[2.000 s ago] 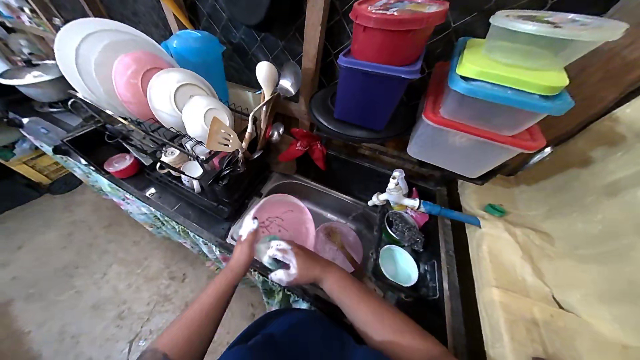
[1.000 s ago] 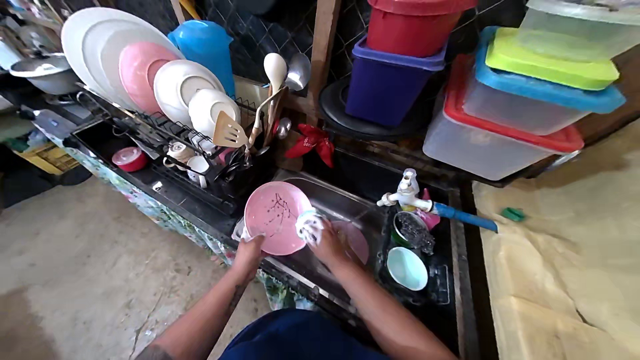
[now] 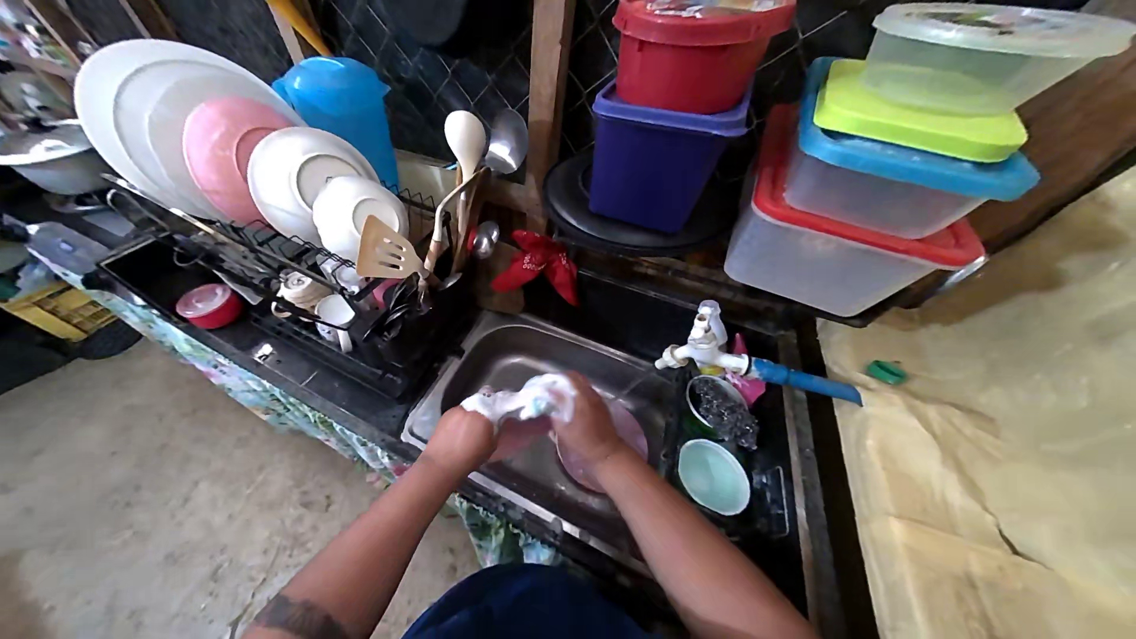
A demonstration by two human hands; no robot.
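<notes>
Over the stainless steel sink [image 3: 497,364], my left hand [image 3: 463,435] grips the near-left edge of a pink plate [image 3: 519,437], which is tilted and mostly hidden behind both hands. My right hand [image 3: 581,417] is closed around a white, sudsy cloth [image 3: 532,397] that stretches across the plate's upper edge towards my left hand. Another pink dish [image 3: 628,435] lies in the sink, partly behind my right hand and forearm. A white faucet [image 3: 706,346] with a blue pipe stands at the sink's right. Beside it sit a dark mesh scourer [image 3: 723,408] in a container and a pale green bowl [image 3: 713,477].
At left stands a black dish rack [image 3: 293,266] with several plates, cups and utensils. A red lidded container [image 3: 209,305] sits before it. Stacked plastic boxes [image 3: 852,257] and a purple bin [image 3: 657,164] occupy the shelf above. A red cloth [image 3: 539,264] hangs behind the sink.
The pink plate, held with its speckled face showing a second ago, is now tilted so that face is hidden. The cloth has moved from its right side to its upper edge.
</notes>
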